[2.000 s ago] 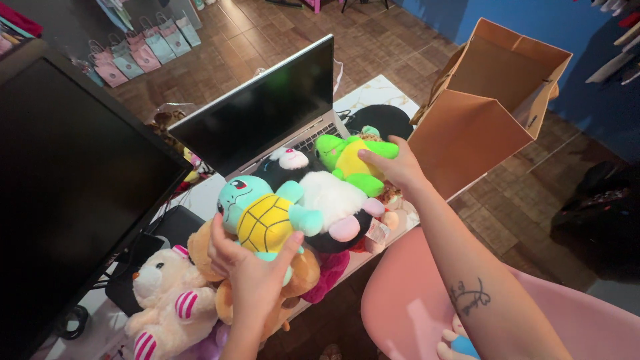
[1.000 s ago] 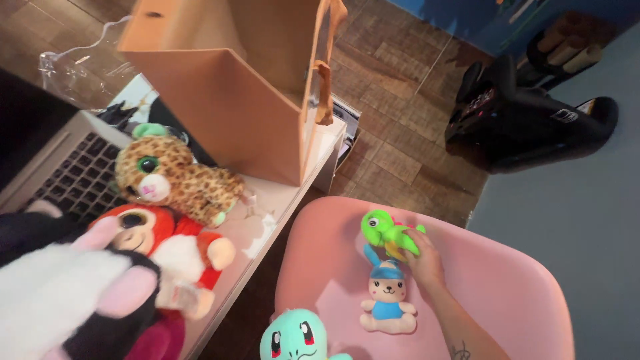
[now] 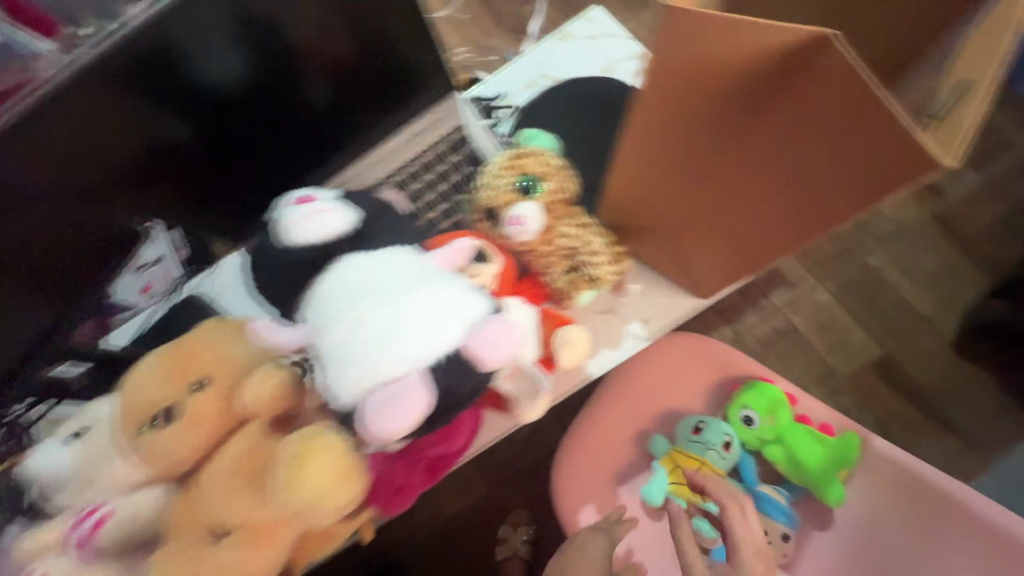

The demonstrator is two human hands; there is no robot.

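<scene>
On the pink chair seat lie a turquoise turtle plush point(image 3: 702, 444) with a yellow belly, a green dinosaur plush point(image 3: 800, 440) with red spikes, and a small plush with a blue hat point(image 3: 774, 512). My right hand point(image 3: 724, 524) is at the turtle, its fingers over the lower body; whether it grips is unclear. My left hand point(image 3: 596, 548) is just left of it, near the seat's edge, holding nothing visible. On the table lie a black-and-white plush point(image 3: 392, 320), a tan plush point(image 3: 232, 448), a leopard-print plush point(image 3: 552, 216) and a red plush point(image 3: 528, 308).
A large brown paper bag point(image 3: 744, 144) stands at the table's far right end. Behind the plushes are an open laptop point(image 3: 424, 176) and a dark monitor. The pink chair point(image 3: 632, 400) stands beside the table, over a wood-look floor.
The green dinosaur, in my right hand a second ago, now lies released on the chair. The turtle plush, held over the table two seconds ago, is now on the seat. The view has swung back left.
</scene>
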